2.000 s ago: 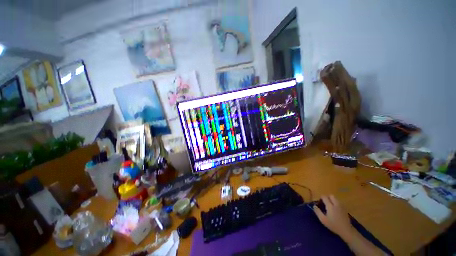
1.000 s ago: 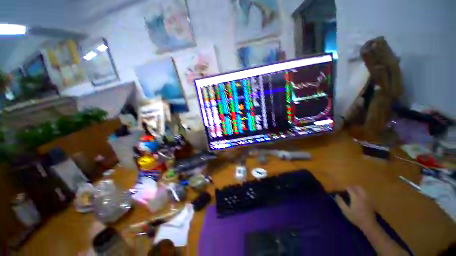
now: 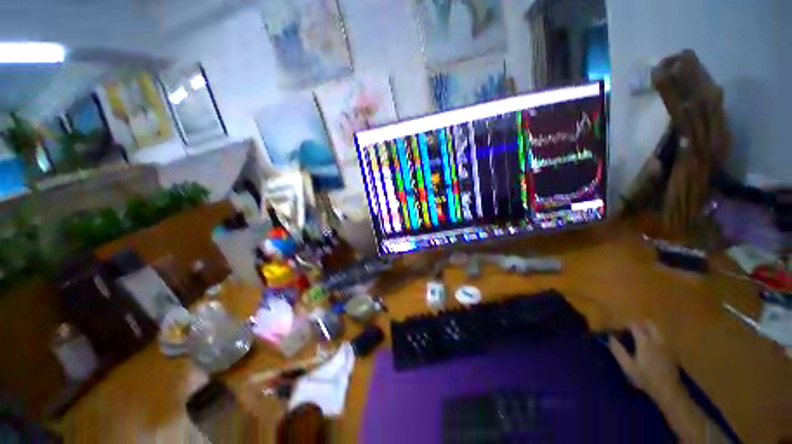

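My right hand (image 3: 647, 357) rests on a small dark mouse (image 3: 618, 341) at the right of the purple desk mat (image 3: 404, 403). Its fingers lie over the mouse, and the forearm runs to the bottom edge. My left hand is not in view. A black keyboard (image 3: 486, 325) lies along the mat's top edge. Behind it stands a monitor (image 3: 486, 173) with coloured columns and line charts on black. A flat dark rectangle (image 3: 486, 418) lies on the mat near the bottom edge, blurred.
A brown round cup (image 3: 301, 425) and a dark jar (image 3: 211, 403) stand at lower left. White paper (image 3: 326, 381), a black oval object (image 3: 367, 340), a clear shiny item (image 3: 217, 336) and a toy figure (image 3: 280, 260) are at left. Driftwood (image 3: 695, 143) stands at right.
The view has turned left and down, so the desk items sit further right and higher. The jar and brown cup have come into view at lower left. My right hand stays on the mouse.
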